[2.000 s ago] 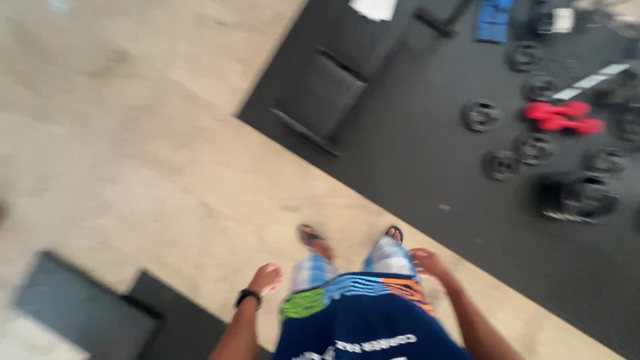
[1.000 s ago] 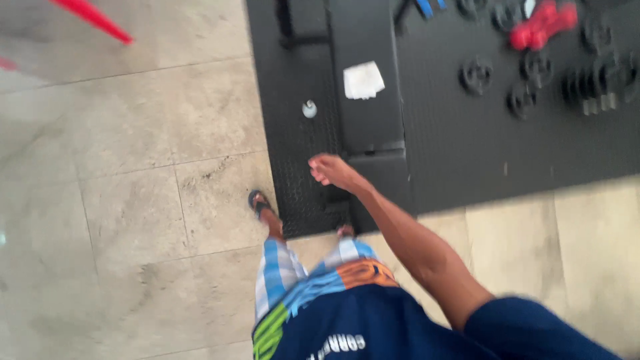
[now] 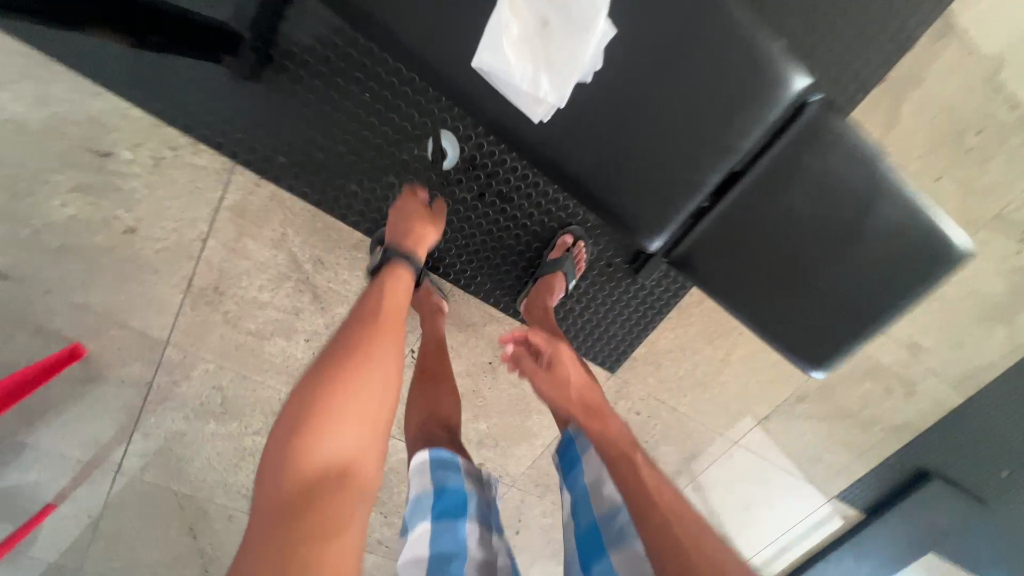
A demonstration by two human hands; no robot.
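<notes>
My left hand (image 3: pixel 416 220), with a dark watch (image 3: pixel 396 262) on its wrist, hangs over the black rubber mat (image 3: pixel 320 152) with curled fingers. Whether something dark is between its thumb and fingers is unclear. Just beyond the fingertips is a small, round, pale object with a black strap or band (image 3: pixel 450 150), on the mat. My right hand (image 3: pixel 544 368), blurred, is held lower near my knee, its fingers loosely bent and apart, with nothing visible in it. White folded paper or cloth (image 3: pixel 540 56) lies on the black padded bench (image 3: pixel 632 120).
The bench's separate seat pad (image 3: pixel 824 240) juts out at right. My sandalled feet (image 3: pixel 564 260) stand at the mat's edge, by the stone-tile floor (image 3: pixel 264 320). Red bars (image 3: pixel 40 376) show at far left, and a dark flat object (image 3: pixel 904 520) at lower right.
My left hand has come into view over the mat, beside the pale object. My right hand, stretched over the mat beside the bench one second ago, is now lower. The view has turned and come closer.
</notes>
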